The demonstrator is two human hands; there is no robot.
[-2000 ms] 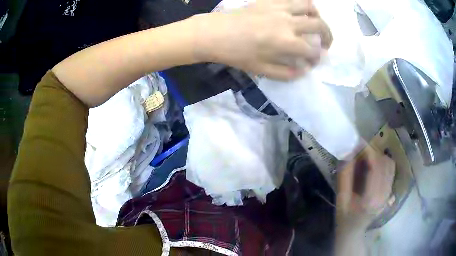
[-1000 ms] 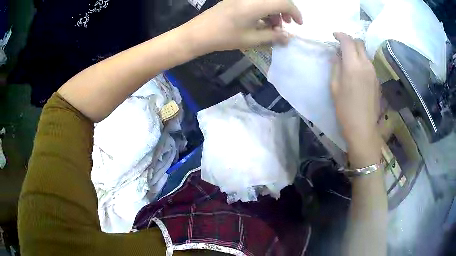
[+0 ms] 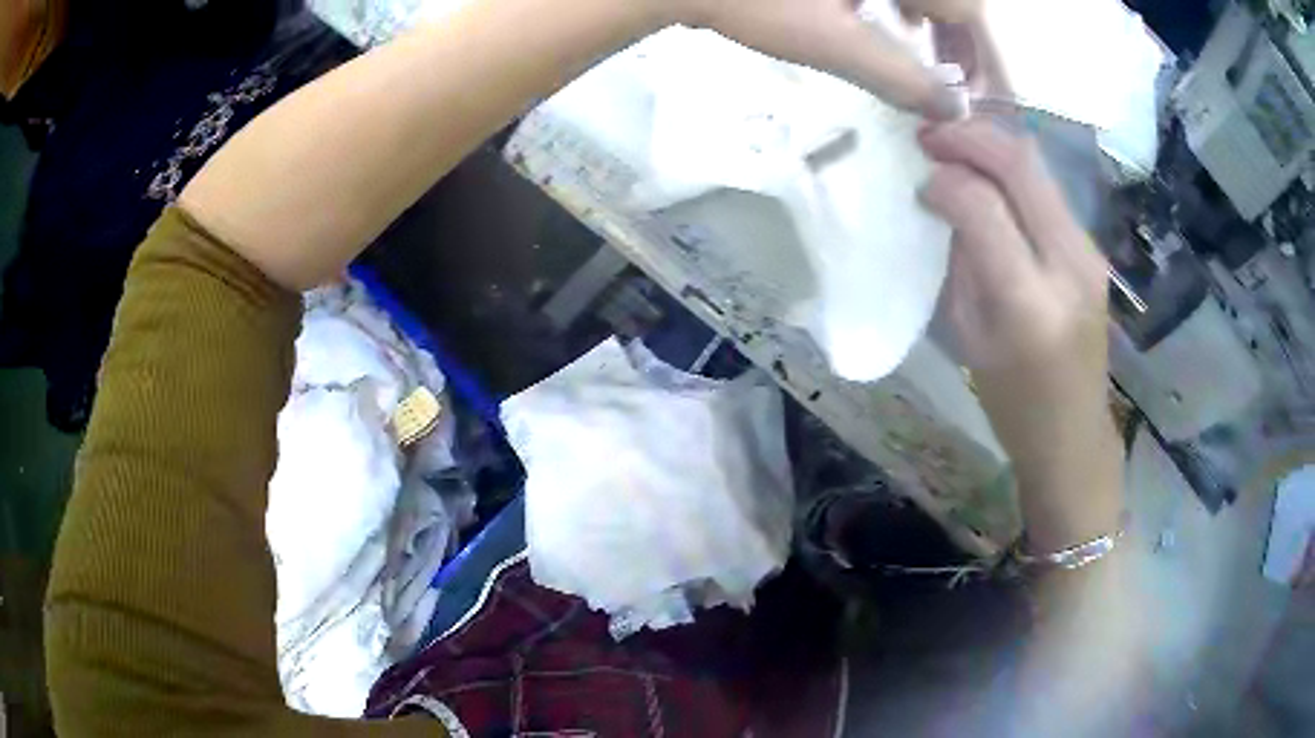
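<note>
A white garment panel hangs over the worn table edge from my hands. My left hand is at the top of the picture, its fingers gripping the fabric beside my right fingertips. My right hand pinches the white fabric near a small pinkish-white spot; what exactly lies between the fingertips is too blurred to tell. More white fabric lies behind the hands. A lap stack of white cut pieces lies below the table edge.
A bin heap of white pieces with a tan tag is at left, inside a blue bin rim. The scuffed table edge runs diagonally. Grey-white machine parts stand at right. Dark fabric lies at upper left.
The view has shifted, showing more table edge and machine parts at right. My hands have come together at the upper right, and the panel now hangs below them.
</note>
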